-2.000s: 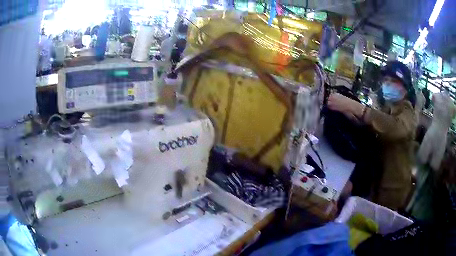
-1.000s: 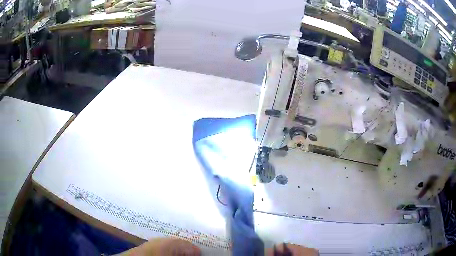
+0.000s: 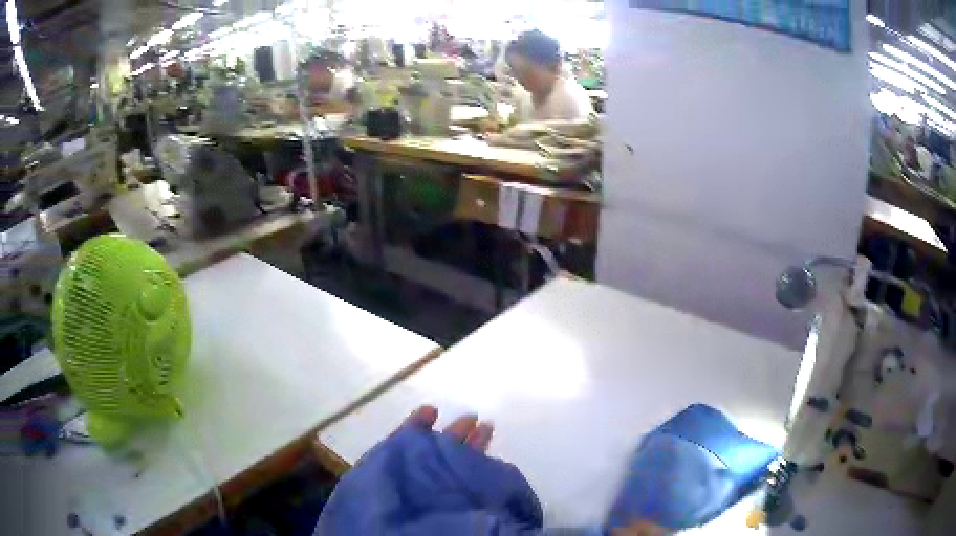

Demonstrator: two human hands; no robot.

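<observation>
A blue garment piece (image 3: 692,466) lies on the white sewing table, its right end under the brightly lit needle area of the off-white sewing machine (image 3: 891,408). More blue cloth (image 3: 425,487) is bunched at the table's front edge. My left hand (image 3: 453,427) is mostly covered by this cloth; only fingertips show past its upper edge, and it holds the cloth. Whether the two blue parts join is hidden below the picture. A small patch of my right hand (image 3: 639,529) shows at the bottom edge by the garment piece; its fingers are cut off.
A lime-green fan (image 3: 124,330) stands on a second white table (image 3: 283,345) at left, with a gap behind between the tables. A white upright board (image 3: 723,168) stands behind the sewing table. A dark lamp (image 3: 797,285) hangs by the machine. People sit at benches farther back.
The view has swung left from the machine head, bringing in the fan. My left hand is now farther left with bunched blue cloth; the piece by the needle looks wider and more spread.
</observation>
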